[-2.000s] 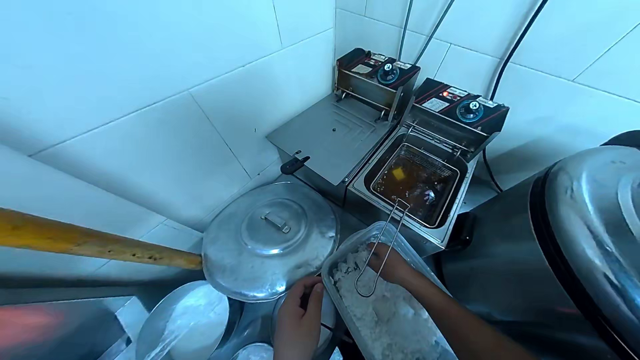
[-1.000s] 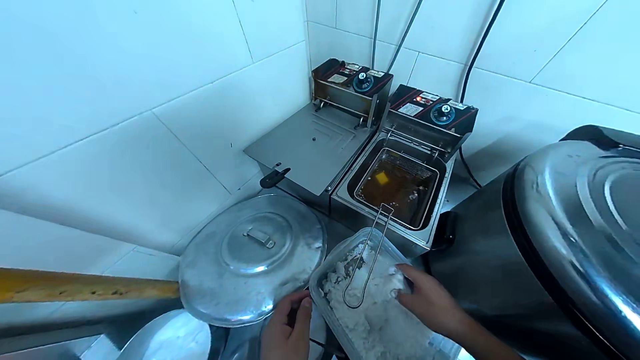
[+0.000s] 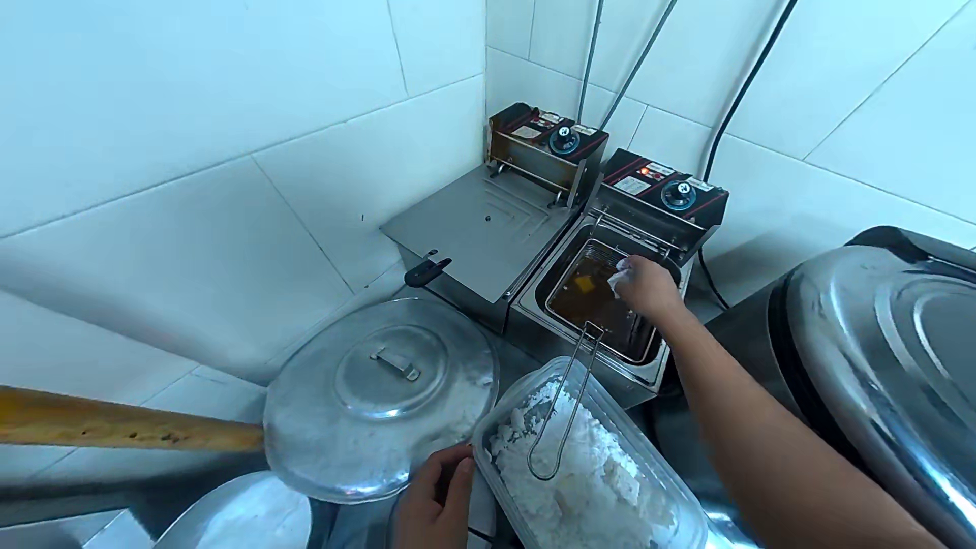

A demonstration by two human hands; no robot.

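My right hand (image 3: 646, 288) is over the oil of the open deep fryer (image 3: 526, 303), its fingers closed on a white-coated piece of food (image 3: 621, 276). A yellow piece (image 3: 585, 284) sits in the oil inside the wire basket, whose long wire handle (image 3: 557, 427) reaches over a clear plastic tub (image 3: 686, 503). White powder or flour with lumps (image 3: 591, 473) fills much of the tub. My left hand (image 3: 438, 499) touches the tub's left rim, fingers curled against it.
A second fryer with a flat metal lid (image 3: 480, 225) stands left of the open one. A round aluminum pot lid (image 3: 381, 450), a wooden pole (image 3: 130, 425) and a metal bowl (image 3: 244, 518) are at left. A large steel container (image 3: 854, 366) stands right. Tiled walls meet behind.
My right hand has moved from the tub up over the fryer, carrying a white-coated piece. My left hand remains at the tub's rim.
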